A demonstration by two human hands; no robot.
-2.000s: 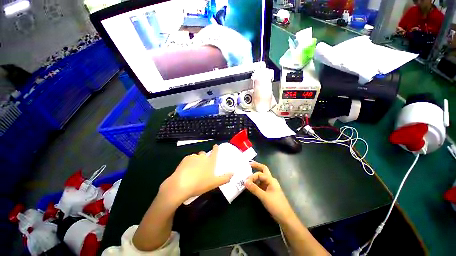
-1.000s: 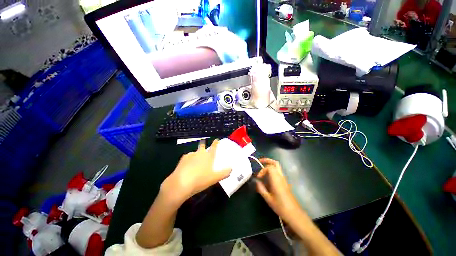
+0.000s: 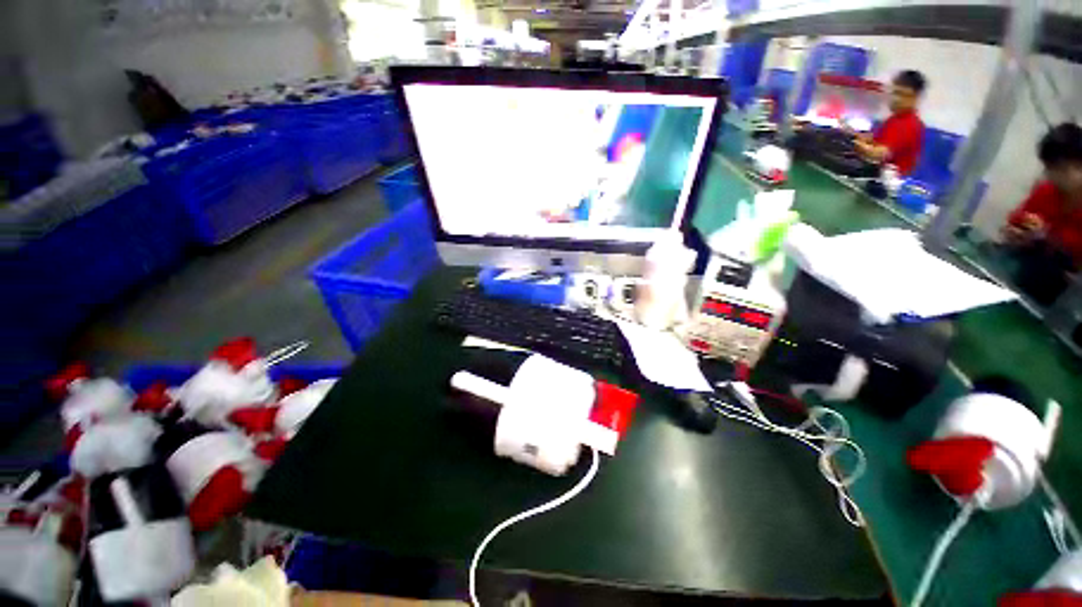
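Note:
A white security camera [image 3: 543,413] rests on the dark green desk in the middle, with its red part [image 3: 612,410] to the right and a white antenna [image 3: 478,387] out to the left. Its white cable [image 3: 530,513] runs down over the desk's front edge. No hand touches it. Only a cream sleeve and a strip of my left forearm show at the bottom edge; my left hand is cut off. My right hand is out of the picture.
A monitor [image 3: 558,163] stands behind the keyboard [image 3: 533,328]. The power supply [image 3: 736,311], mouse [image 3: 692,411] and coiled white leads [image 3: 839,455] are at the right. Another camera [image 3: 994,445] sits on the line. Several cameras fill a crate at lower left. Two people in red sit at upper right.
The view has tilted up. Both hands have let go of the camera and left the picture. It now rests on the desk, and the monitor shows a different, washed-out picture.

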